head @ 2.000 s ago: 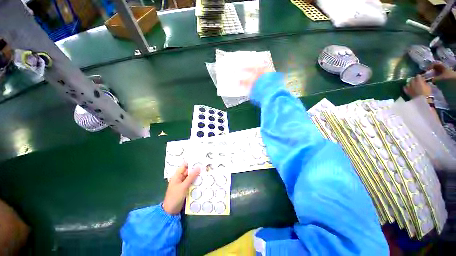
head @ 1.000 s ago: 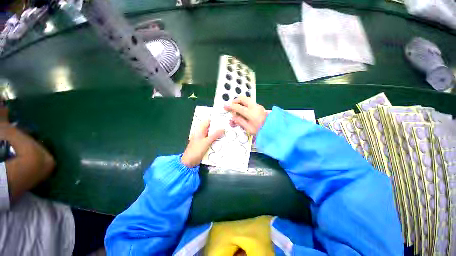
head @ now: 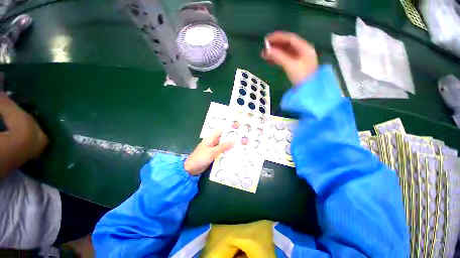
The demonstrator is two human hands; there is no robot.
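My left hand (head: 206, 153) holds the left edge of a white sticker sheet (head: 237, 169), thumb on top. The sheet has dark emptied holes at its far end and grey circles at its near end. It lies across another sticker sheet (head: 280, 133). My right hand (head: 291, 54) is raised beyond the sheets, blurred, with a small pale piece, seemingly a round sticker (head: 267, 46), between thumb and fingers. A small fan (head: 203, 46) lies on the green belt to the left of my right hand, its round ribbed grille facing up.
A perforated grey post (head: 159, 38) stands beside the fan. White packing sheets (head: 381, 63) lie at the upper right, with another fan (head: 450, 90) at the right edge. Fanned sticker sheets (head: 423, 176) are stacked at right. Another person's arm (head: 20, 133) is at the left edge.
My right hand has left the sticker sheet and moved up and away with the pale piece. My left hand stays on the sheet. The fan and packing sheets appear further right in view.
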